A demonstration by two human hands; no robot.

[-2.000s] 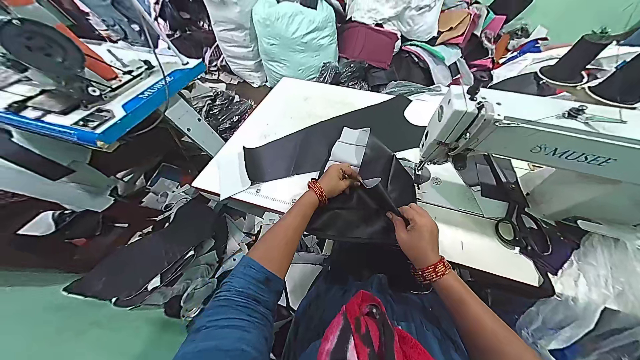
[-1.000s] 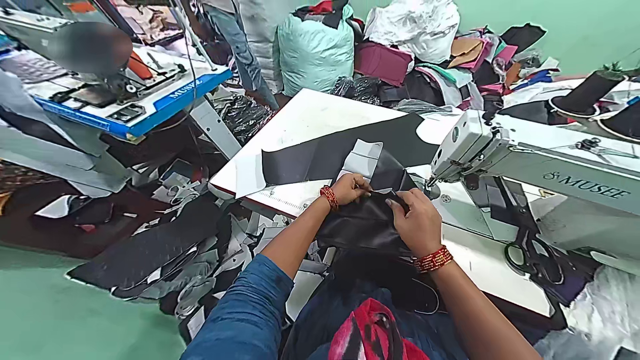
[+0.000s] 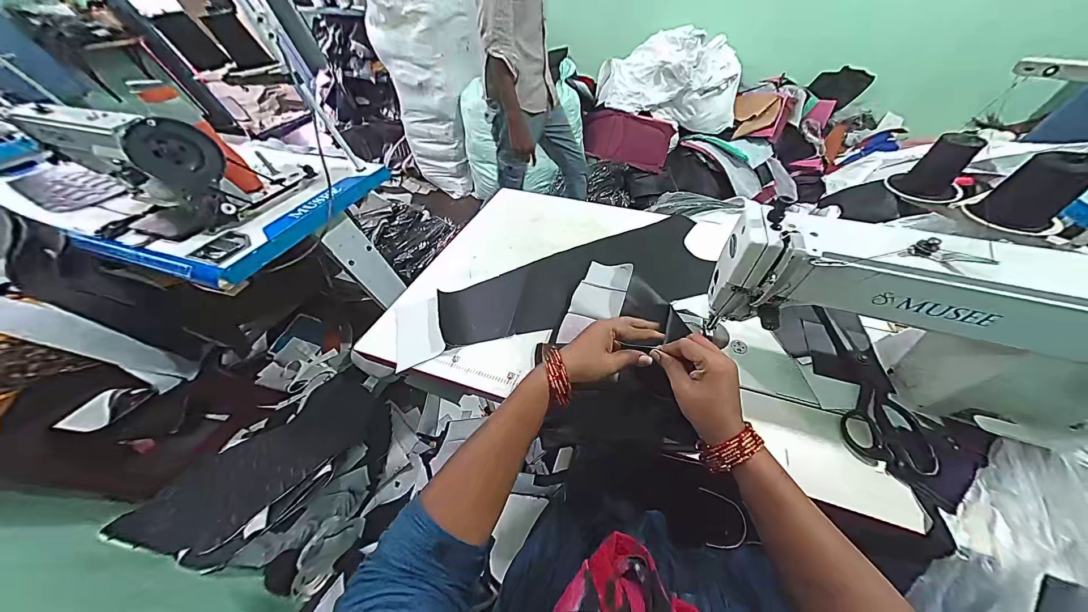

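Observation:
My left hand (image 3: 610,350) and my right hand (image 3: 701,378) meet at the front edge of a white sewing table (image 3: 510,234). Fingers of both pinch the edge of a black sheet material piece (image 3: 616,408), whose lower part hangs over the table edge. Just right of them is the needle area of a white Musee sewing machine (image 3: 952,289). Behind my hands lies a long black piece (image 3: 544,289) with a pale grey piece (image 3: 600,289) near it. Black-handled scissors (image 3: 884,425) rest on the table to the right.
A person (image 3: 531,93) stands behind the table. Another sewing machine (image 3: 153,161) is on a blue-edged table at left. Offcuts (image 3: 255,476) cover the floor at left. Thread cones (image 3: 939,166) stand behind the machine. Plastic sheeting (image 3: 1011,527) lies at lower right, and filled sacks (image 3: 425,85) stand at the back.
My right hand has moved up and left, close to my left hand. The standing person has come further into view behind the table. The view has shifted.

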